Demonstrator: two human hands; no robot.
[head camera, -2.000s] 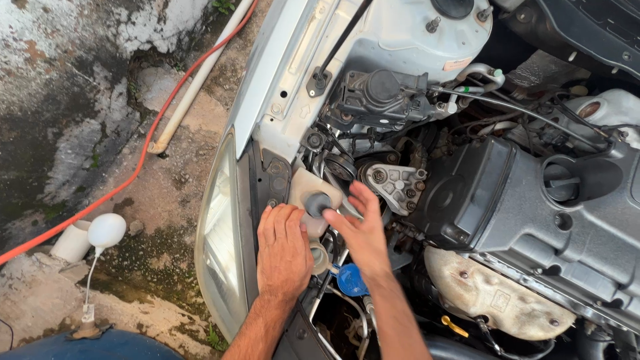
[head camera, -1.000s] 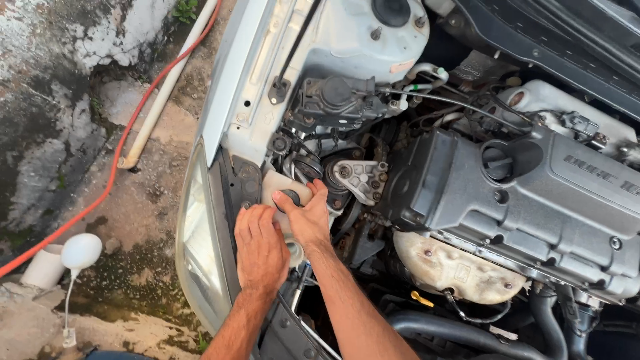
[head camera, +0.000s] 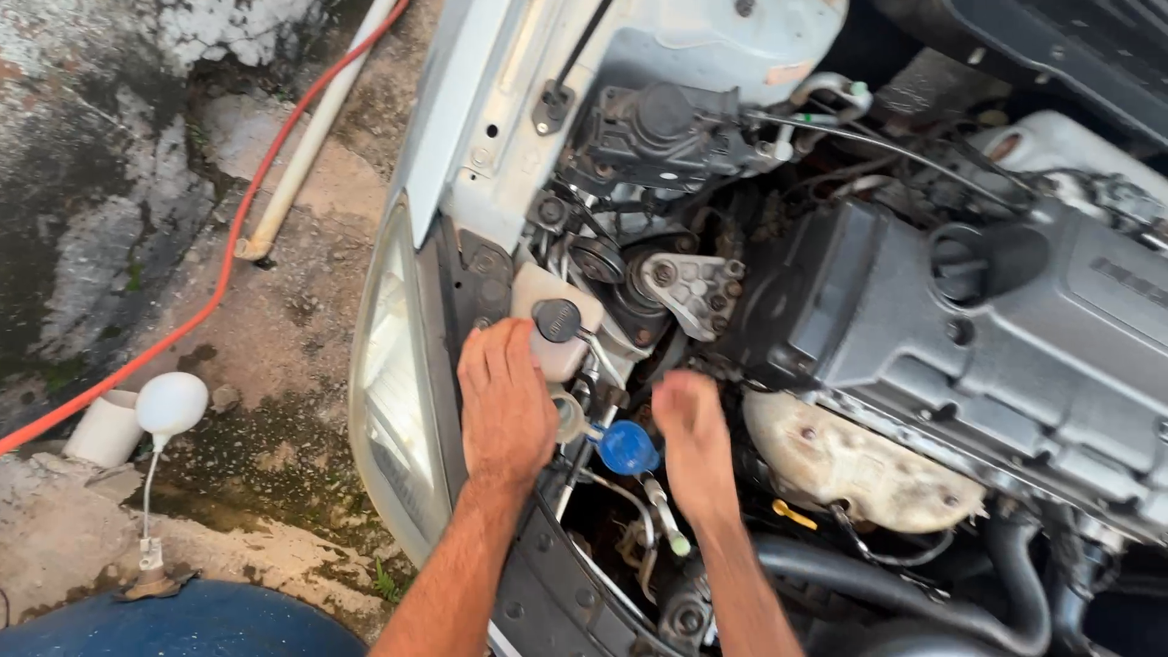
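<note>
A black screw cap (head camera: 557, 320) sits on a whitish plastic fluid reservoir (head camera: 557, 360) beside the car's headlight (head camera: 401, 392). My left hand (head camera: 508, 401) rests at the reservoir's lower left edge, fingers together; its fingertips are partly hidden, and no held object shows. To the right, my right hand (head camera: 693, 429) hovers blurred over the engine bay, fingers curled, with nothing visible in it. Between the hands, a blue flip cap (head camera: 628, 447) hangs open beside a translucent filler neck (head camera: 568, 416).
The engine cover (head camera: 995, 319) and a metal mount bracket (head camera: 691, 290) lie right of the reservoir. A yellow dipstick handle (head camera: 794, 515) is lower down. Left of the car are an orange hose (head camera: 228, 255), a pale pipe (head camera: 310, 146) and a blue barrel (head camera: 192, 625).
My right hand was on the black cap one second ago; it has let go and moved away to the lower right. The blue cap, hidden then, shows again. My left hand stays by the reservoir.
</note>
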